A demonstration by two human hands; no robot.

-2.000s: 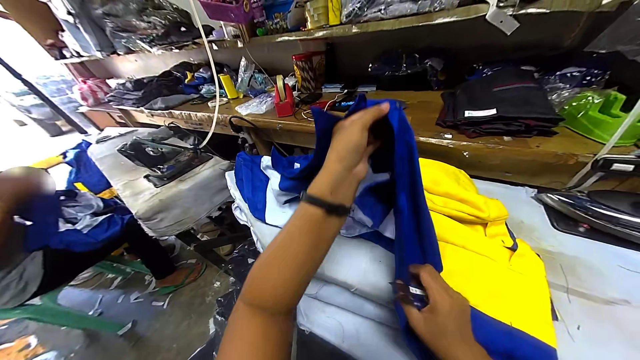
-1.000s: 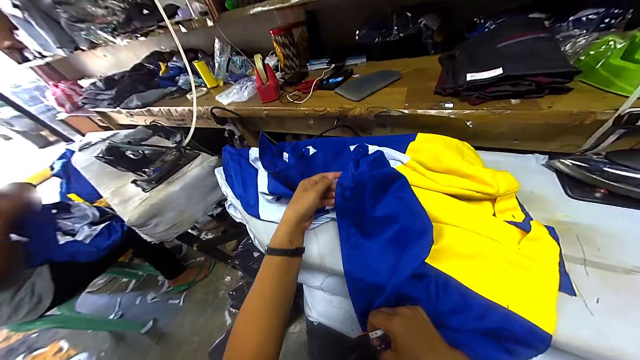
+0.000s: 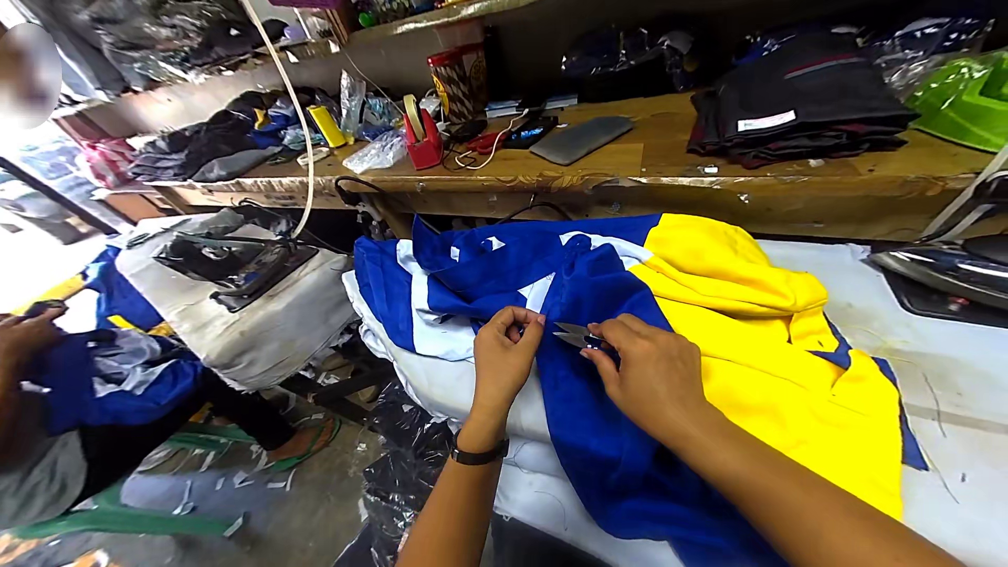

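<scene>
A blue, yellow and white garment (image 3: 756,370) lies spread over a white-covered padded board. My left hand (image 3: 504,358) pinches the edge of its blue fabric between thumb and fingers. In my right hand (image 3: 646,370) are small thread snips (image 3: 581,337), their pointed blades parted and directed left at the pinched edge. The blades are close to my left fingertips, over the blue cloth. Below my hands a blue part of the garment hangs toward the board's near edge.
Irons stand at the left (image 3: 236,264) and right (image 3: 957,272). A wooden shelf (image 3: 661,169) behind bears a red tape dispenser (image 3: 424,138), a phone (image 3: 530,132) and folded dark clothes (image 3: 795,102). At the left a seated co-worker holds blue cloth (image 3: 134,378); plastic-wrapped goods lie beneath the board.
My left hand has moved down from the raised blue cloth. My right hand has come up from the lower part of the garment, bringing the snips beside my left fingers.
</scene>
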